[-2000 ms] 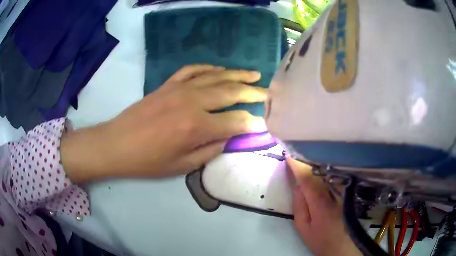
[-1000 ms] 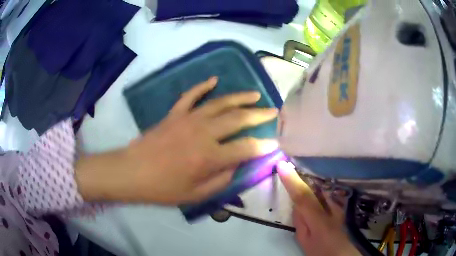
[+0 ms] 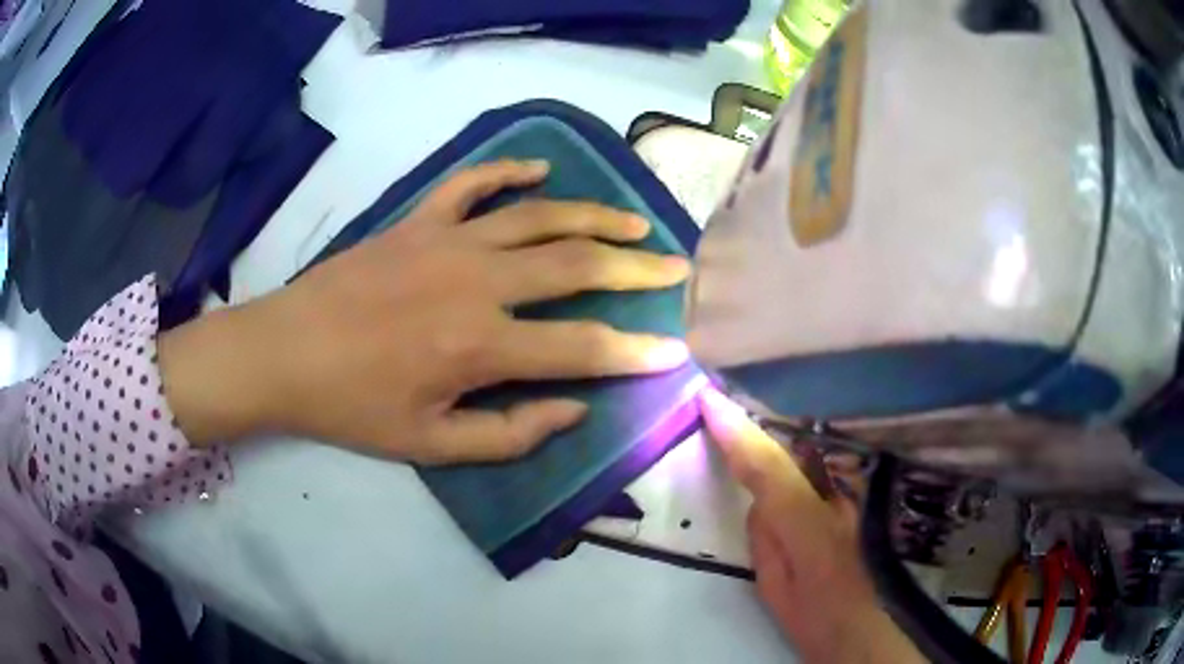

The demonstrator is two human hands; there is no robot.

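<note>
A dark green-teal template (image 3: 519,486) lies on a navy pocket piece (image 3: 662,201), which shows as a rim around its edges. My left hand (image 3: 455,324) lies flat on the template with its fingers spread, pressing it down. My right hand (image 3: 792,532) is at the lower right, partly hidden by the sewing machine (image 3: 974,234). Its index fingertip is at the cloth's edge by the needle area, under bright violet-white light. The needle itself is hidden by the machine head.
Fanned navy and grey cut pieces (image 3: 156,117) lie at the upper left. A second navy stack (image 3: 558,20) is at the top centre. A lime-green bottle (image 3: 799,46) stands behind the machine. Orange-yellow snips (image 3: 1006,603) and red snips (image 3: 1065,597) are at the lower right.
The template and navy cloth have turned from nearly square-on to tilted, their corner now at the top. My left hand has moved with them and lies flatter. My right fingertip stays near the needle.
</note>
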